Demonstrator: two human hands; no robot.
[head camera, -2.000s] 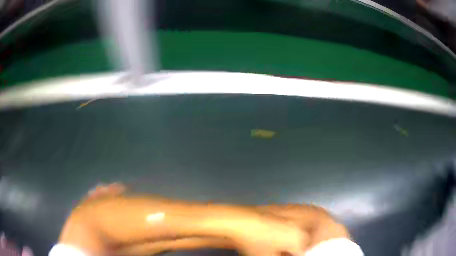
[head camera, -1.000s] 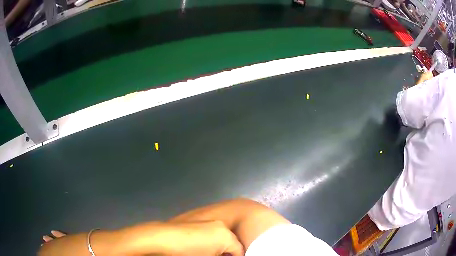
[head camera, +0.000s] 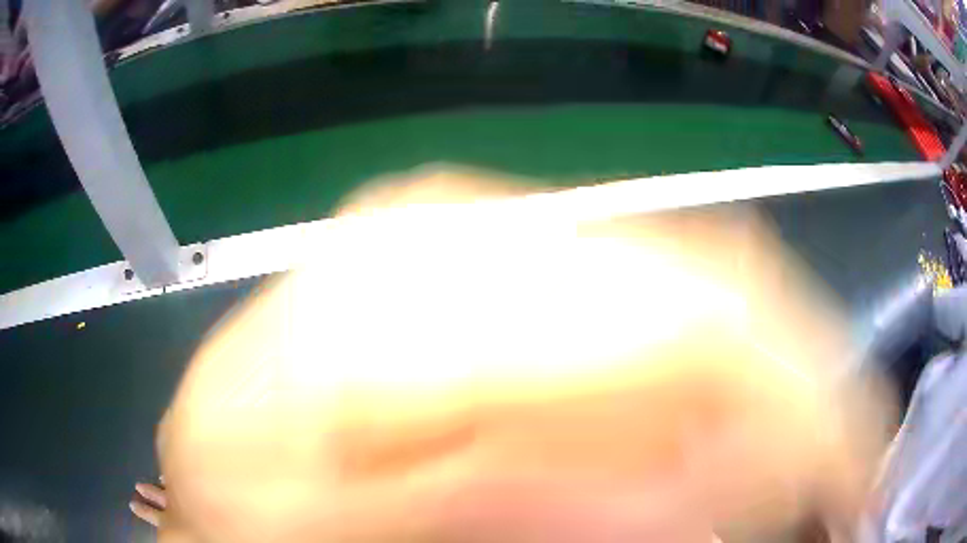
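Observation:
One of my hands (head camera: 509, 361) is very close to the camera. It is large, blurred and overexposed, and covers most of the middle and lower picture. I cannot tell which hand it is or whether it holds anything. A few fingertips (head camera: 148, 503) show small at the lower left, low over the dark bench (head camera: 74, 414); the rest of that hand is hidden or cut off. No unit is visible in either hand.
The green conveyor belt (head camera: 318, 154) runs behind a white edge (head camera: 763, 191) with a pale metal post (head camera: 106, 149). Small dark-and-red units (head camera: 717, 42) and a red tray (head camera: 904, 115) lie far right. A person's pale sleeve (head camera: 933, 456) is at right. A yellow bit (head camera: 81, 325) lies left.
The folded arms seen low before are now mostly hidden behind a hand raised close to the camera. The view has shifted, so post and bench edge sit further right.

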